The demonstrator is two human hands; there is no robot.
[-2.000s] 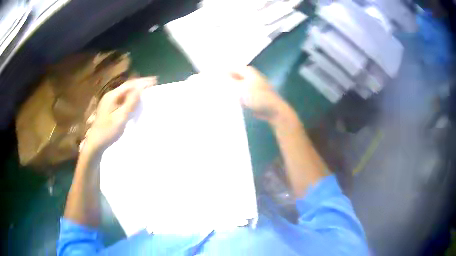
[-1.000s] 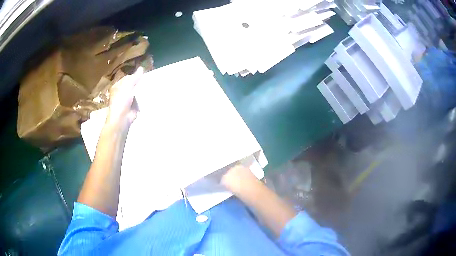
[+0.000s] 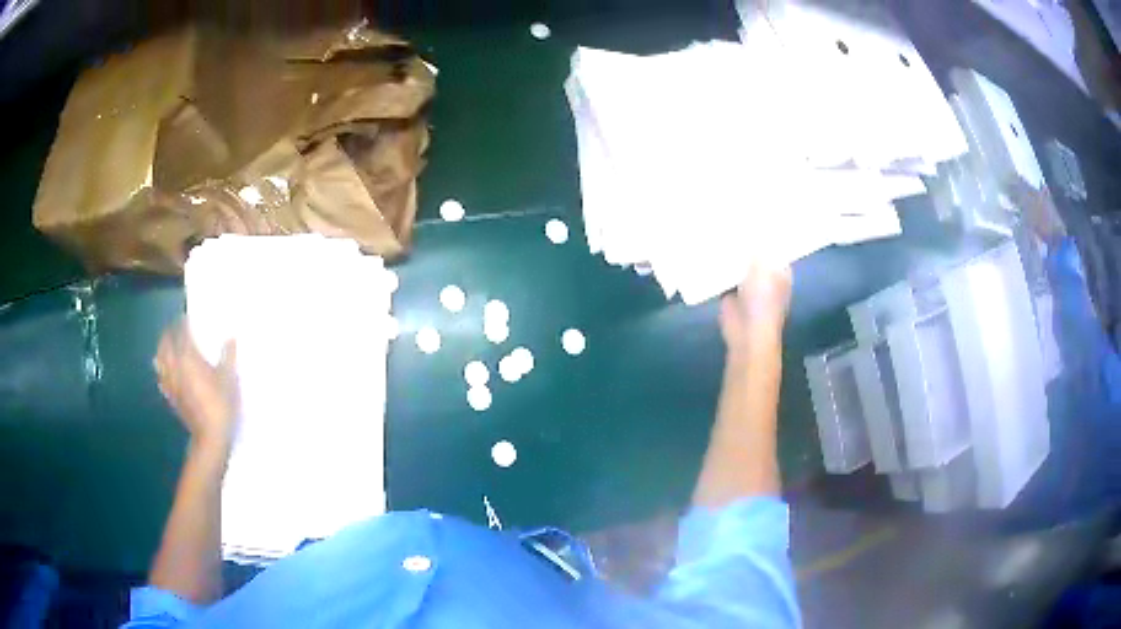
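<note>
A squared stack of white blanks (image 3: 307, 393) lies in front of me at left, glaring white. My left hand (image 3: 199, 383) is at its left edge, thumb against the stack and fingers apart, not closed around it. My right hand (image 3: 756, 307) is at the near edge of an overlapping pile of white folded inserts (image 3: 688, 160) at upper right. Its fingertips are lost in the glare, so its grip is unclear. Several white punched-out discs (image 3: 504, 453) lie scattered on the green tabletop (image 3: 652, 418) between my hands.
A crumpled brown carton (image 3: 111, 148) stands at upper left behind the stack. Stepped white box trays (image 3: 934, 381) are at right. Another person's blue sleeve (image 3: 1076, 320) shows at the right edge. A thin white scrap (image 3: 493, 512) lies near my body.
The large white sheet is no longer between my hands. My right hand has moved out to the upper-right pile. My left hand has moved down to the stack's left edge. The scattered discs are now visible.
</note>
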